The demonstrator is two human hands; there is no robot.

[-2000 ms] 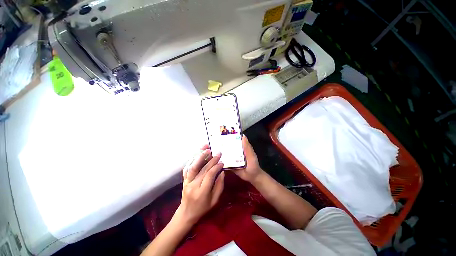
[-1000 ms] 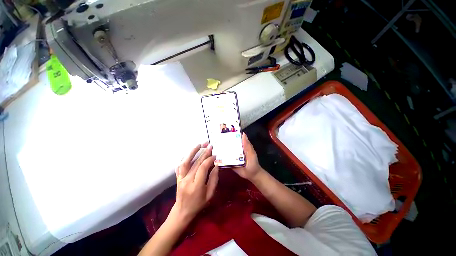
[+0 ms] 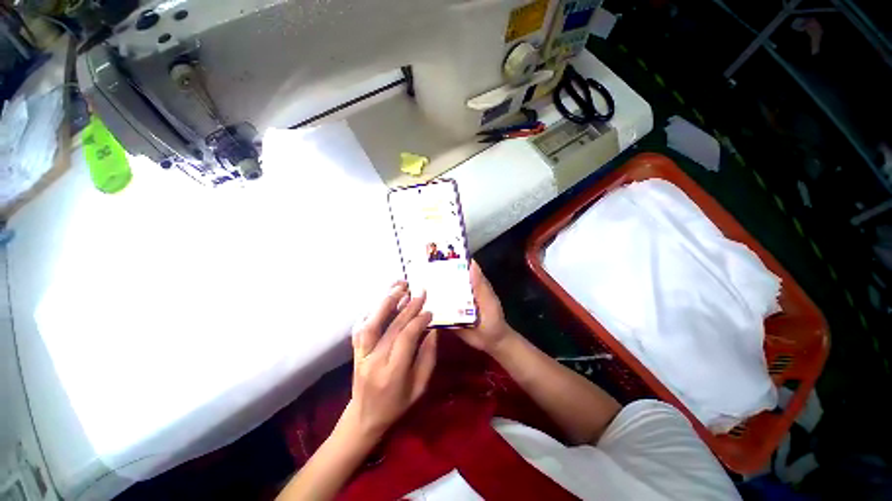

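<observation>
A smartphone with a lit, mostly white screen stands tilted at the table's front edge. My right hand holds its lower right side; the fingers behind it are hidden. My left hand is at its lower left, fingers slightly apart, with fingertips over the lower screen; whether they touch it I cannot tell. White fabric lies on the table left of the phone, glaring so that its edges merge with the table top.
The sewing machine spans the back, its presser foot area over the fabric. A green tag hangs left. A yellow scrap, snips and black scissors lie behind. An orange-red basket holds white pieces at right.
My left hand has moved slightly right and its fingertips now overlap the lower screen more than a second ago. My right hand still holds the phone. The view has shifted slightly.
</observation>
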